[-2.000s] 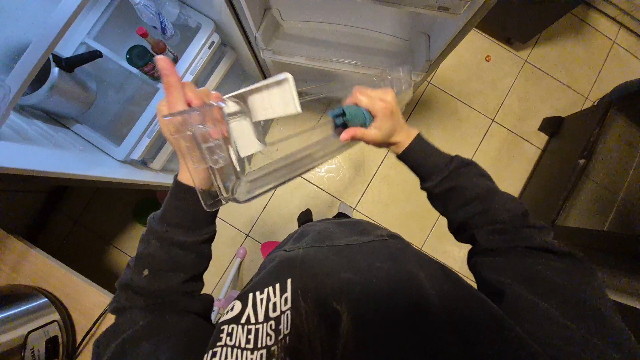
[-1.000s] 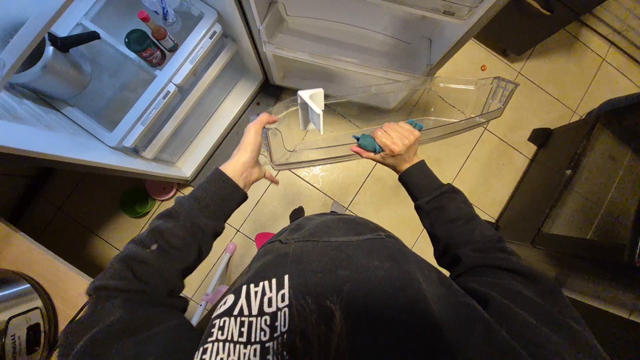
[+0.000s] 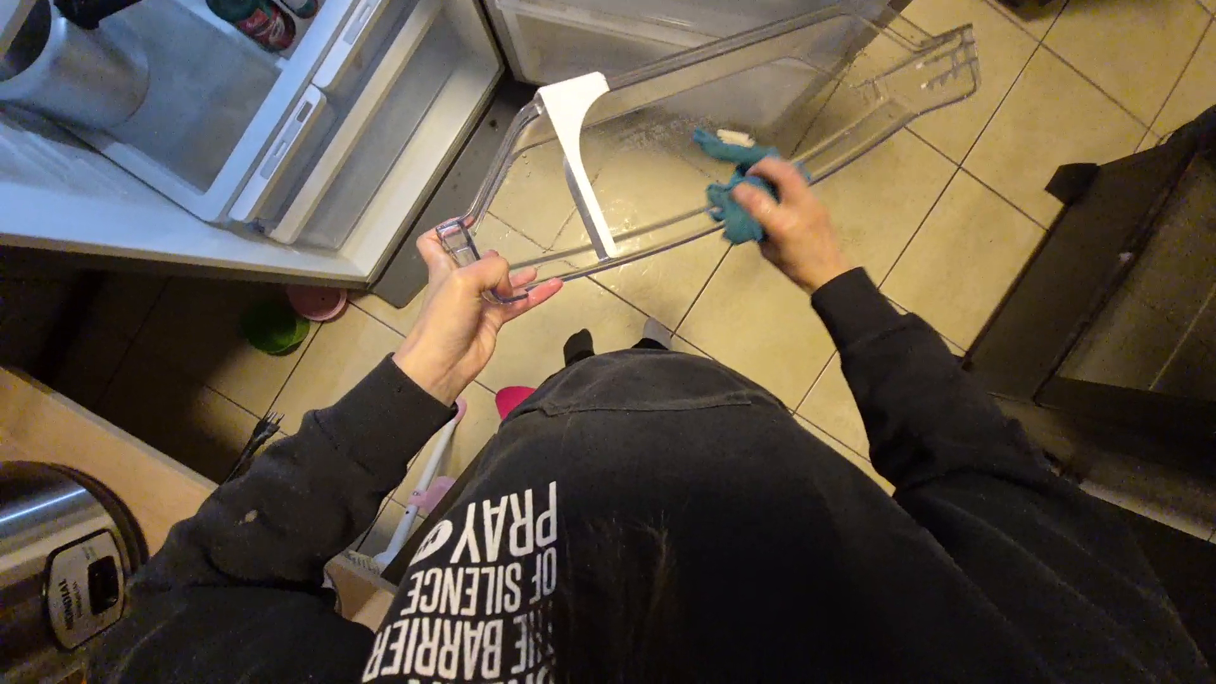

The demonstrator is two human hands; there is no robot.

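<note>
A long clear plastic refrigerator door bin (image 3: pixel 665 228) is held up in front of me, with a white plastic divider (image 3: pixel 581 157) across it. My left hand (image 3: pixel 465 309) grips the bin's left end, its fingers curled under the rim. In my right hand (image 3: pixel 788 218) is a crumpled teal cloth (image 3: pixel 739 195), pressed against the bin's near wall right of the divider. Part of the cloth sticks up inside the bin.
An open refrigerator at upper left has drawers (image 3: pixel 285 142), a metal pot (image 3: pixel 81 71) and bottles (image 3: pixel 255 21); its door (image 3: pixel 570 38) stands behind the bin. A green bowl (image 3: pixel 274 328) lies on the tiled floor. At lower left is a steel appliance (image 3: pixel 57 551) on a wooden counter (image 3: pixel 85 418).
The bin has tilted, its right end higher. The divider, small and angled a second ago, now spans the bin's width. My left hand has closed around the end, where its fingers were spread before.
</note>
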